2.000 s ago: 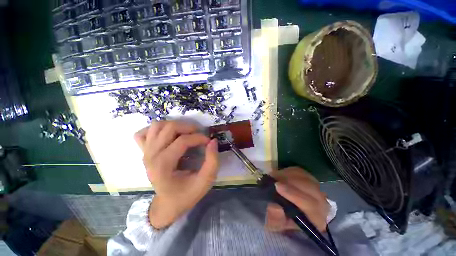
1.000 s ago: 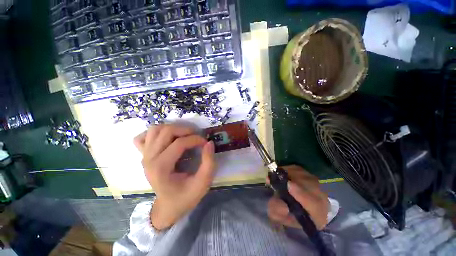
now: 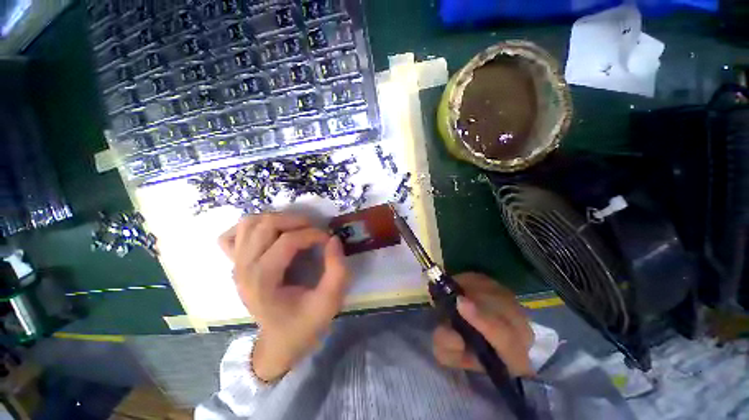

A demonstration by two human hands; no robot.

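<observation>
A red-brown soldering jig (image 3: 379, 228) lies on the white work sheet (image 3: 205, 271), with a small component (image 3: 353, 234) in the pale nest near its left end. My left hand (image 3: 287, 279) is at the jig's left end, thumb and forefinger pinched. The thin solder wire (image 3: 115, 289) runs from the left toward this hand; its end at the fingertips is too small to make out. My right hand (image 3: 484, 328) grips the soldering iron (image 3: 460, 316) by its black handle, its tip at the jig's upper right edge, away from the nest.
A pile of loose parts (image 3: 271, 182) lies above the jig, below the blister tray (image 3: 238, 90). A smaller cluster (image 3: 123, 233) is at the sheet's left edge. Right are the tip-cleaning pot (image 3: 501, 107), fume fan (image 3: 567, 254) and white paper (image 3: 614, 53). The solder spool (image 3: 20, 303) is far left.
The iron tip has moved from the component in the nest to the jig's right end. My left hand keeps its pinch beside the jig. The whole view has shifted slightly.
</observation>
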